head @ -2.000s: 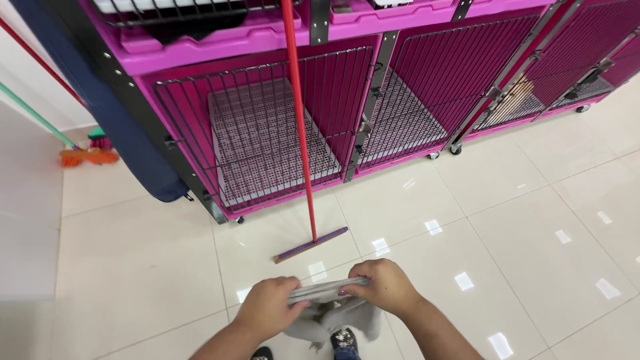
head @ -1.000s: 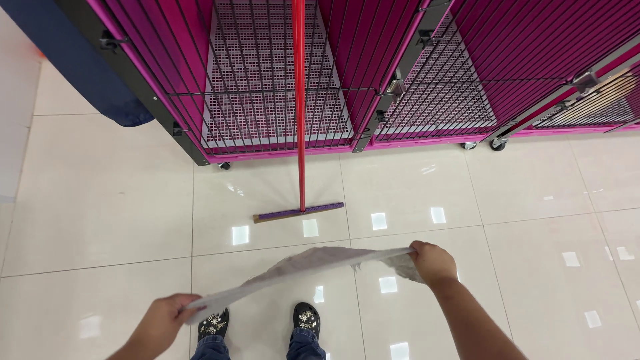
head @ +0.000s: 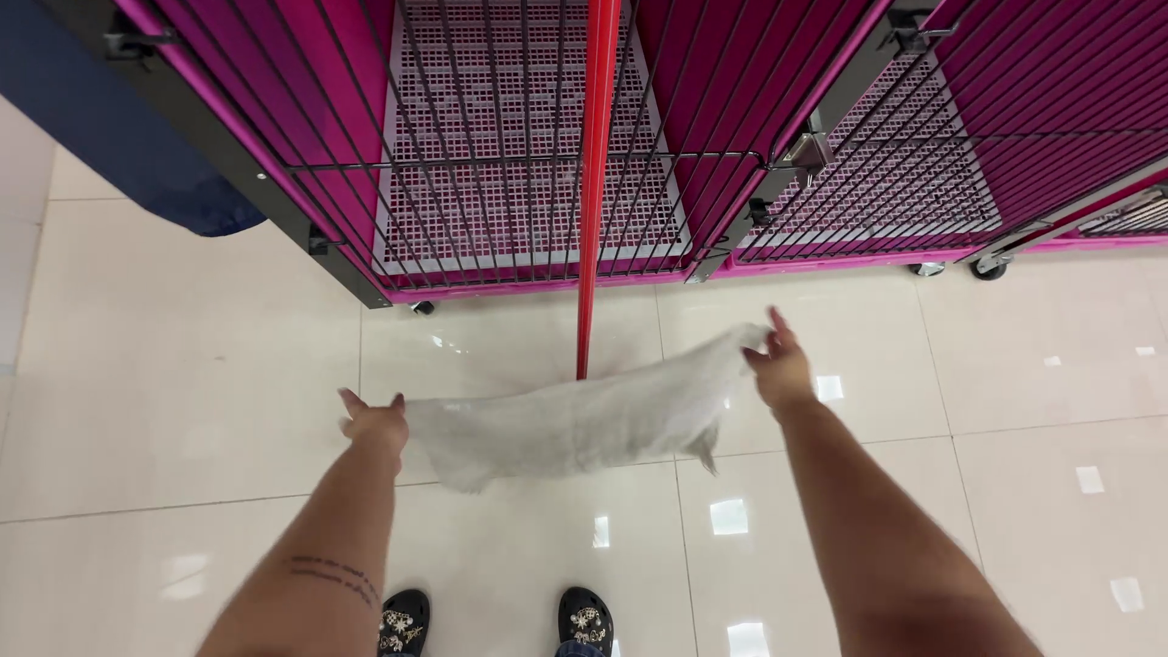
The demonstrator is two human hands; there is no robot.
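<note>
A grey-white cloth (head: 575,424) is stretched out, slightly blurred, between my two hands above the floor. My left hand (head: 376,427) pinches its left end, with some fingers spread. At its upper right corner, my right hand (head: 777,365) grips the other end between thumb and fingers. Behind the cloth, the red pole (head: 595,182) of a floor squeegee leans up against the cage front; the squeegee's blade is hidden by the cloth.
Pink cages with black wire doors (head: 538,164) and white perforated floor mats stand on casters (head: 990,267) across the top. A dark blue covered object (head: 137,128) hangs at upper left. My black clogs (head: 586,619) are on the glossy tiled floor (head: 182,365).
The cloth was bunched between my close hands, then drawn out wide; now it hangs broader and covers the squeegee's blade. My hands have moved apart and then forward. The view has tilted down.
</note>
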